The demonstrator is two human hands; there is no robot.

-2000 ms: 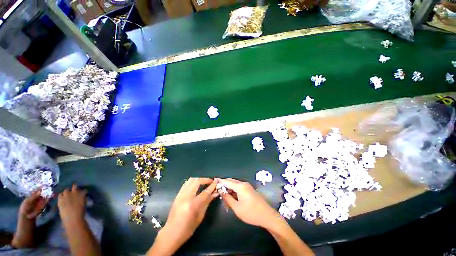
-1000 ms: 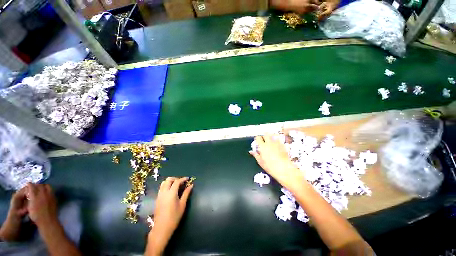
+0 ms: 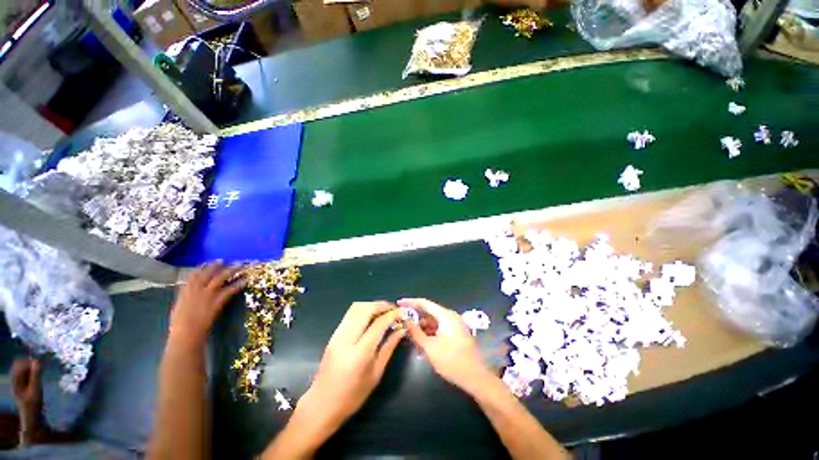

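Observation:
My left hand [image 3: 364, 346] and my right hand [image 3: 442, 343] meet over the dark bench. Their fingertips hold a small white housing [image 3: 410, 314] between them; a contact in it cannot be made out. A loose pile of brass contacts [image 3: 260, 314] lies left of my hands. A large loose pile of white housings [image 3: 575, 310] lies at right on a tan cardboard sheet [image 3: 709, 337]. A single white housing [image 3: 476, 320] lies just right of my right hand's fingers.
A green belt [image 3: 386, 162] with scattered white pieces runs beyond the bench. A blue board [image 3: 256, 193] and a heap of white pieces [image 3: 148, 189] are at left. A co-worker's hand [image 3: 202, 292] reaches beside the brass pile. A crumpled clear bag [image 3: 754, 269] lies at right.
My right hand has come back from the white pile to my left hand, and both now hold a housing. The co-worker's hand has reached to the brass pile. Several belt pieces have shifted right.

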